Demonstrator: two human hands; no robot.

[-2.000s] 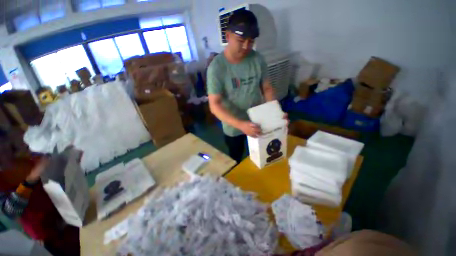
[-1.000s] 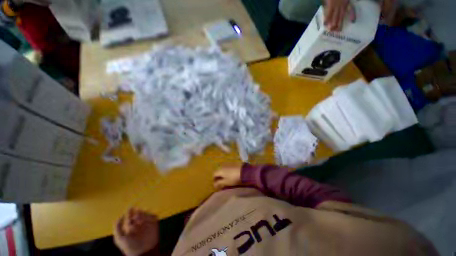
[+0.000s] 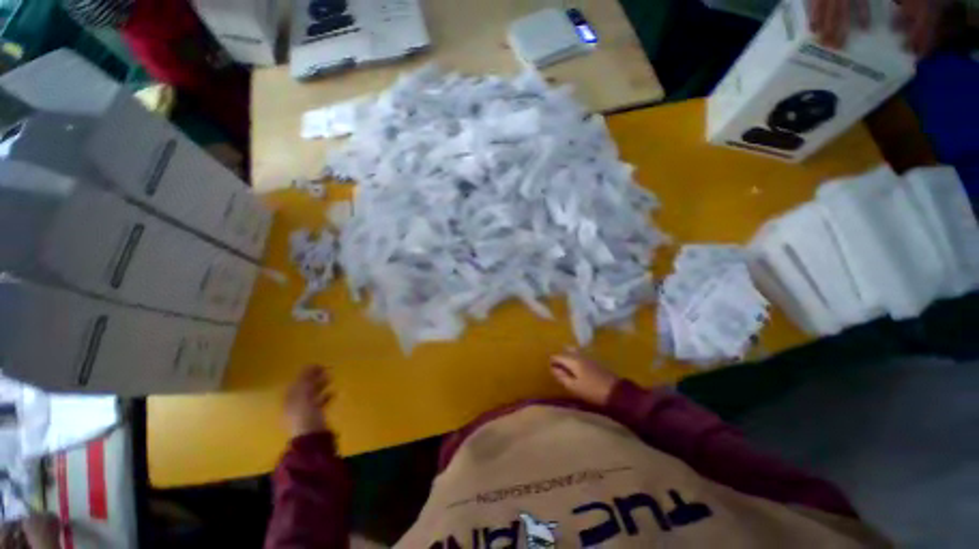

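Observation:
A big heap of small white-grey packets (image 3: 494, 193) lies on the yellow table (image 3: 451, 375). My left hand (image 3: 308, 397) is at the table's front edge, below the small loose parts (image 3: 315, 263); nothing shows in it, but it is blurred and its fingers are unclear. My right hand (image 3: 581, 375) rests at the front edge, below the heap, fingers curled, nothing seen in it; I cannot tell if it is closed. A loose pile of printed leaflets (image 3: 714, 303) lies right of the heap, next to the stacked white foam pads (image 3: 870, 247).
White cartons (image 3: 129, 257) stand in a row at left. Another person's hands (image 3: 848, 19) rest on a printed carton (image 3: 805, 91) at the back right. Flat cartons (image 3: 360, 38) and a small scale (image 3: 551, 38) lie on the pale board. A person in red is at the back left.
The view has tilted down from the room to the table, then shifted slightly left. My left hand has moved forward to the table's edge. The other person's carton, open earlier, now has its top covered by hands.

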